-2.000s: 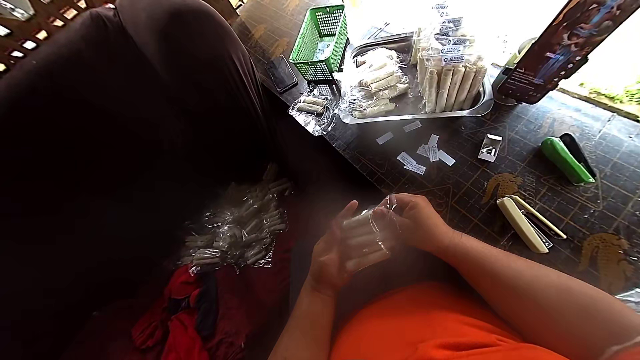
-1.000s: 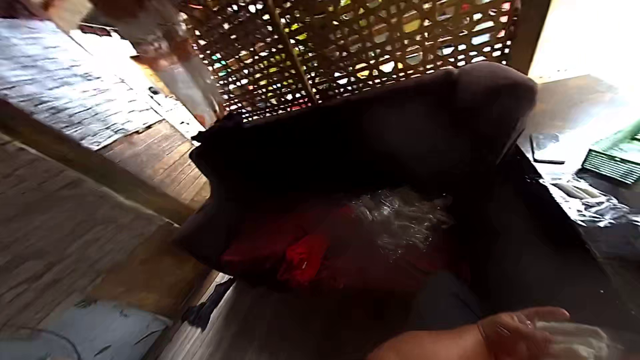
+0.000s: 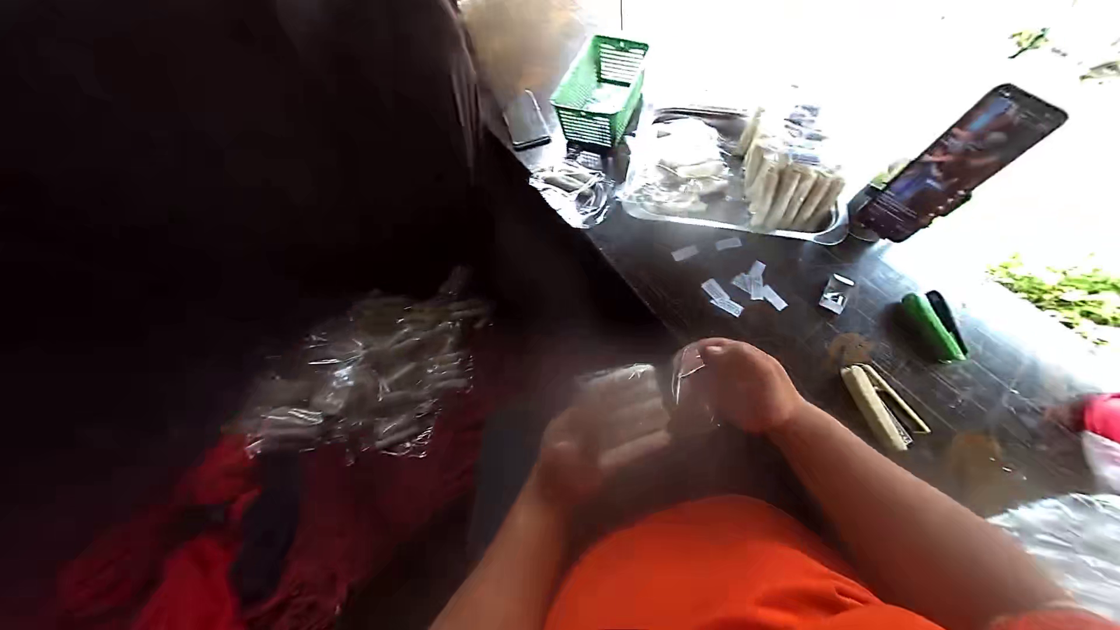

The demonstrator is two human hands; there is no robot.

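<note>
My left hand [image 3: 573,451] holds a clear plastic packet of pale rolls [image 3: 626,407] over my lap. Just right of it, my right hand [image 3: 748,385] grips the clear end of the plastic between thumb and fingers. A pile of similar clear packets [image 3: 376,376] lies to the left on dark and red cloth. On the dark table, a metal tray [image 3: 787,233] bears a bag of pale pieces [image 3: 687,166] and a row of upright packed rolls [image 3: 792,188]. Small printed paper slips [image 3: 748,282] lie scattered in front of the tray.
A green plastic basket [image 3: 599,92] stands at the back beside a phone [image 3: 527,121]. Another phone stands in a holder [image 3: 958,166]. A small box [image 3: 836,293], a green stapler [image 3: 934,325] and a beige stapler [image 3: 878,407] lie at the right. Someone's pink sleeve [image 3: 1104,416] shows at the edge.
The view swung left to the sofa a second ago and is back over the table. My right hand, out of sight then, is again at the packet in my left hand.
</note>
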